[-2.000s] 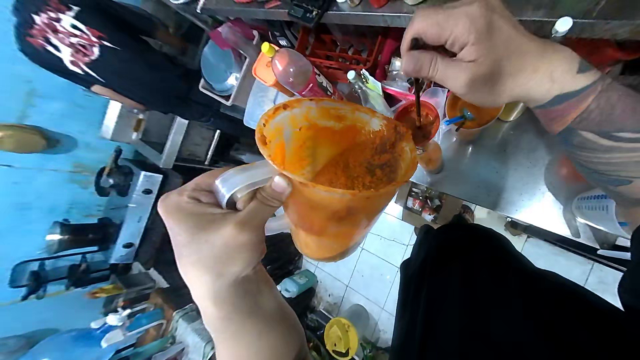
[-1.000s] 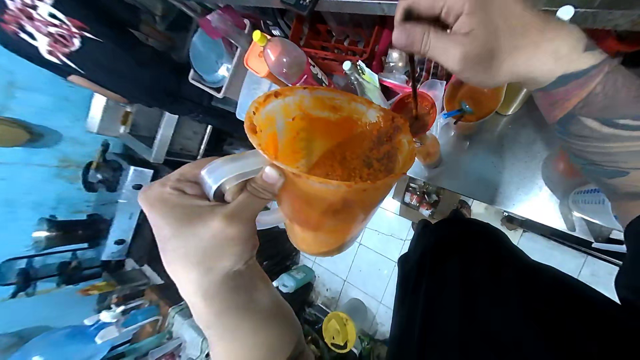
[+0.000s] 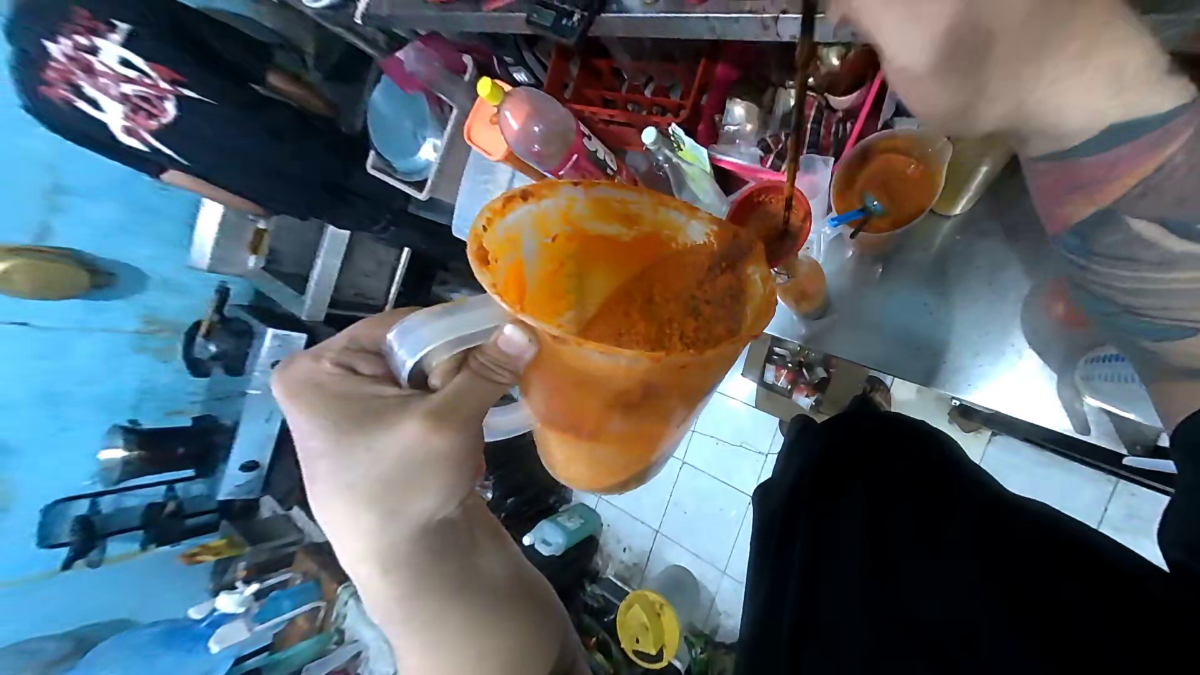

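My left hand (image 3: 403, 412) grips the handle of a plastic pitcher (image 3: 619, 422) coated in orange-red sauce, tilted with its mouth facing me and its spout side toward a small red container (image 3: 750, 211). Dark, grainy sauce lies inside the pitcher. At the top right is my right hand (image 3: 994, 75), blurred, its fingers partly beyond the frame's edge. Beside it, a dark, thin utensil (image 3: 796, 122) reaches down into the red container; the grip on it is hidden. Right of that container stands a bowl of orange sauce (image 3: 900, 173) with a blue-handled utensil (image 3: 851, 217).
A pink bottle with a yellow cap (image 3: 539, 127), a clear bottle (image 3: 689, 169) and a red crate (image 3: 628, 94) crowd the steel counter (image 3: 937, 281). A person in a black shirt (image 3: 216, 122) stands at upper left. A stove (image 3: 262, 412) lies left, a yellow-lidded container (image 3: 647, 628) below.
My right hand has moved up and to the right, with the dark utensil now reaching higher out of the red container. My left hand keeps its grip on the pitcher.
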